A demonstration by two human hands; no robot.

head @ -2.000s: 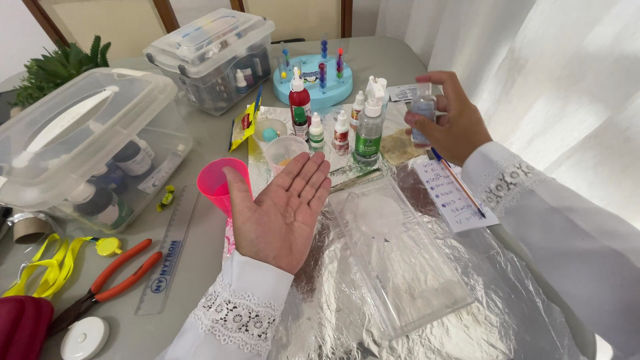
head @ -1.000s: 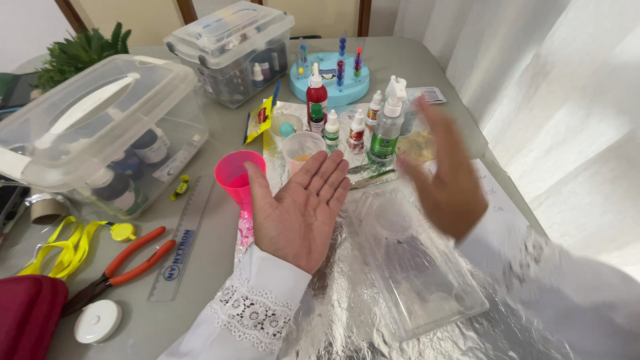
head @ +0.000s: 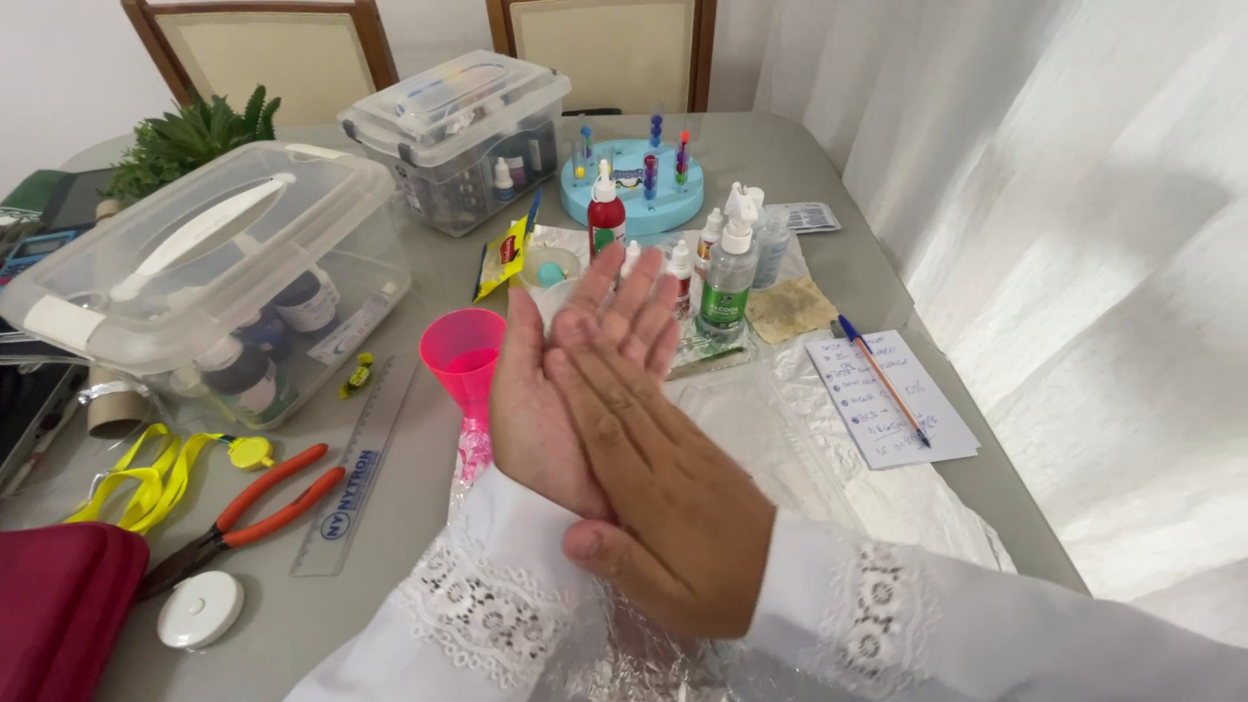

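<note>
My left hand (head: 546, 419) is palm up with its fingers spread, holding nothing. Across its palm lies my right hand (head: 673, 478), palm down and fingers extended, also holding no object. Just left of the hands is a pink plastic cup (head: 464, 361). Beyond the fingers stand a red dropper bottle (head: 605, 216), a clear bottle with a green label (head: 727, 288) and a clear bottle with bluish contents (head: 771, 249). A clear plastic tray (head: 741, 419) lies on aluminium foil (head: 858, 497), partly hidden by my right hand.
Left are a lidded clear box (head: 361, 244), orange-handled pliers (head: 263, 497), a transparent ruler (head: 356, 468) and a white round tape measure (head: 200, 609). A second box (head: 458, 175) and a blue round stand (head: 673, 210) are farther back. A pen (head: 882, 380) lies on handwritten paper (head: 838, 390) at right.
My right hand held the clear bluish bottle two seconds ago; that bottle now stands behind the green-labelled one. The right hand has come left onto my left palm.
</note>
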